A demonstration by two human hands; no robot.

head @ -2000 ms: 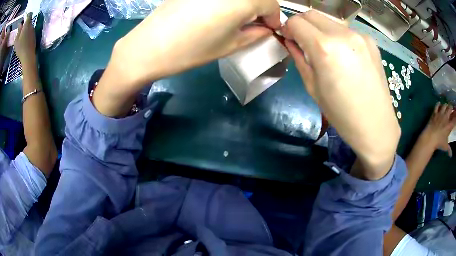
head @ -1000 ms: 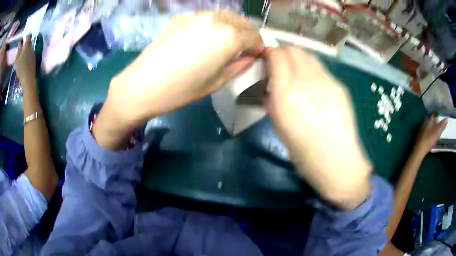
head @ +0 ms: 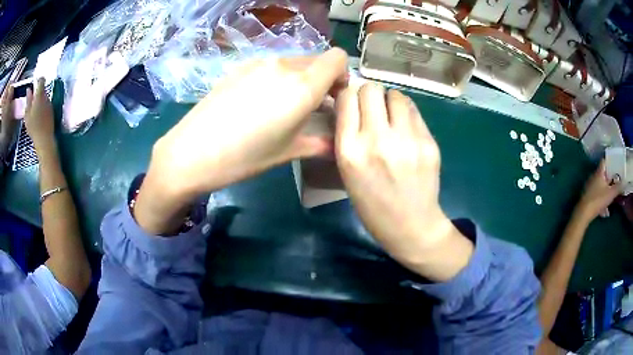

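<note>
A cream housing [head: 321, 186] stands on the dark green bench in front of me, mostly hidden by my hands; its lower corner shows below them. My left hand [head: 277, 114] is closed around its upper left part. My right hand [head: 382, 156] lies over its right side, fingers bent and close to the left fingertips. The fingertips and whatever lies between them are hidden. White discs [head: 532, 161] lie scattered on the bench to the right.
Finished housings [head: 416, 64] with brown straps stand in rows at the upper right, along a pale strip [head: 493, 98]. Clear plastic bags [head: 201, 59] and a navy packet [head: 133, 96] lie at the upper left. A neighbour's arm [head: 52, 166] is at left, another's hand [head: 598, 191] at right.
My hands have come down and closer to me, and the right hand now covers more of the housing. More of the finished housings and bags shows. The right neighbour's hand now holds a white piece.
</note>
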